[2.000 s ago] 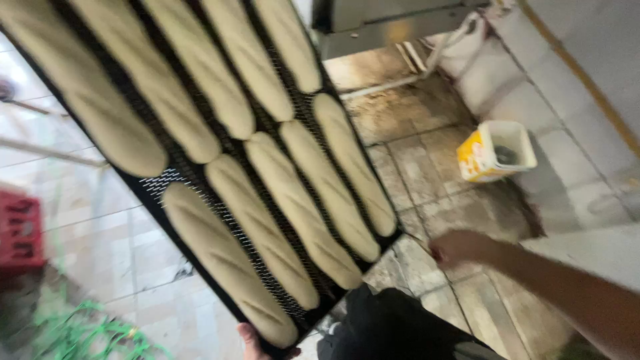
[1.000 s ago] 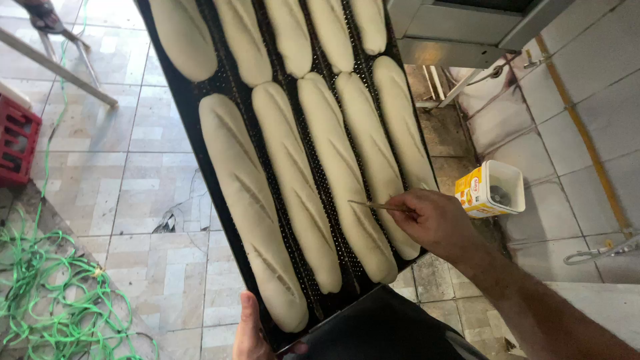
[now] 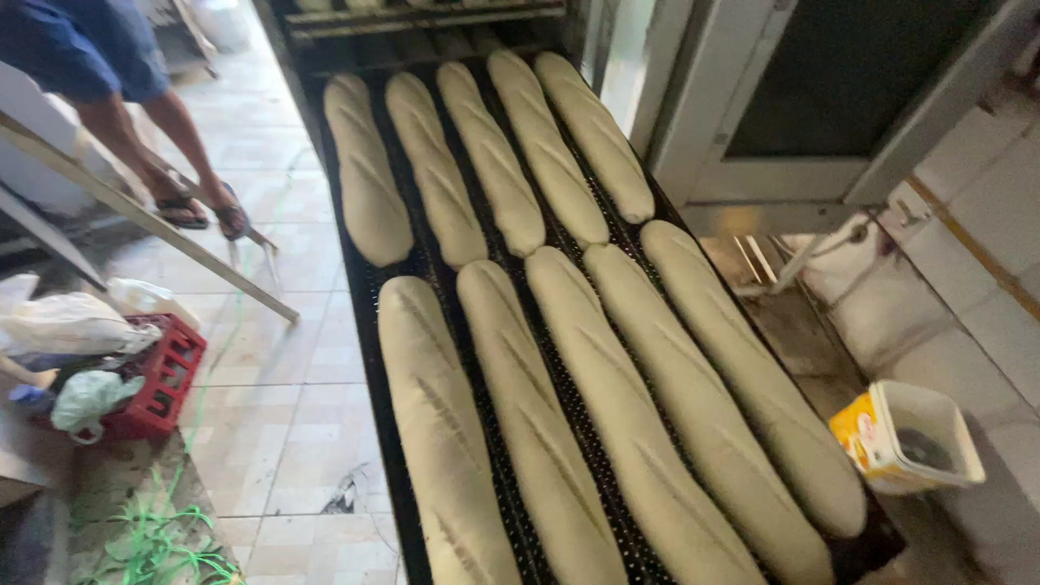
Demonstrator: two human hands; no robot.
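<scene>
A black perforated baking tray (image 3: pixel 881 540) with two rows of long, pale dough loaves (image 3: pixel 569 406) slopes across the middle of the view. Diagonal cuts mark the tops of the loaves. The tray's far end lies at a dark rack (image 3: pixel 439 36), where more pale pieces show at the top edge. Neither my left hand nor my right hand is in the frame, and the tray's near edge is cut off at the bottom, so what holds it there is hidden.
Right of the tray stand a metal-framed oven or cabinet (image 3: pixel 699 138) and a yellow-and-white plastic tub (image 3: pixel 934 431) by the tiled wall. On the left are a red crate (image 3: pixel 166 374) with bags, green strings (image 3: pixel 175 544), a table leg (image 3: pixel 162 227) and another person's legs (image 3: pixel 187 138).
The tray's far end is now at the rack. My left hand, at its near edge before, and my right hand, holding a thin tool over the loaves, have left the view.
</scene>
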